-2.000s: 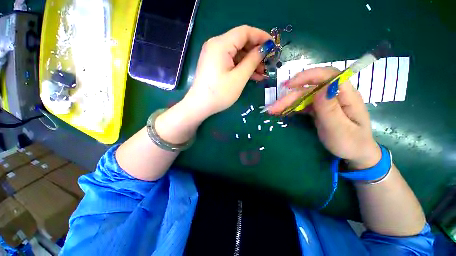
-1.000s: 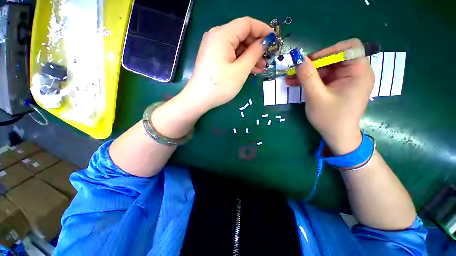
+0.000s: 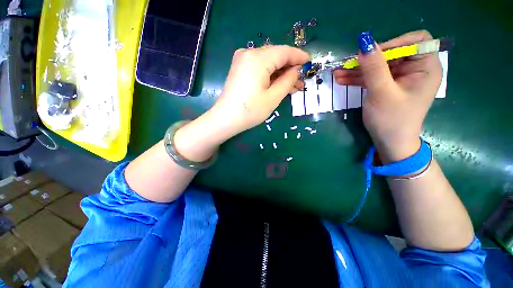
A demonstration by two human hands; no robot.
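My left hand (image 3: 256, 79) pinches a small dark wired assembly (image 3: 313, 70) between thumb and fingertips, over the left end of the white strip (image 3: 340, 97). My right hand (image 3: 394, 90) holds a yellow-handled tool (image 3: 394, 53), its thin metal tip pointing left and reaching the assembly. Whether the tip touches it I cannot tell. Another coppery wired assembly (image 3: 300, 35) lies on the green surface beyond my fingertips, and a further small dark part (image 3: 267, 40) lies behind my left hand. Tiny white pieces (image 3: 286, 135) are scattered nearer me. My right hand hides part of the strip.
A yellow tray (image 3: 134, 62) with pale packing and a dark lump (image 3: 61, 93) is at the left. A smartphone (image 3: 171, 45) lies beside it. A grey metal box (image 3: 21, 73) stands at the far left. Cardboard boxes (image 3: 42, 216) are at lower left. A blue cord hangs from my right wrist.
The coppery assembly formerly at my left fingertips now lies loose on the green surface, and my left hand holds a part lower down. The right hand and tool have moved up and right.
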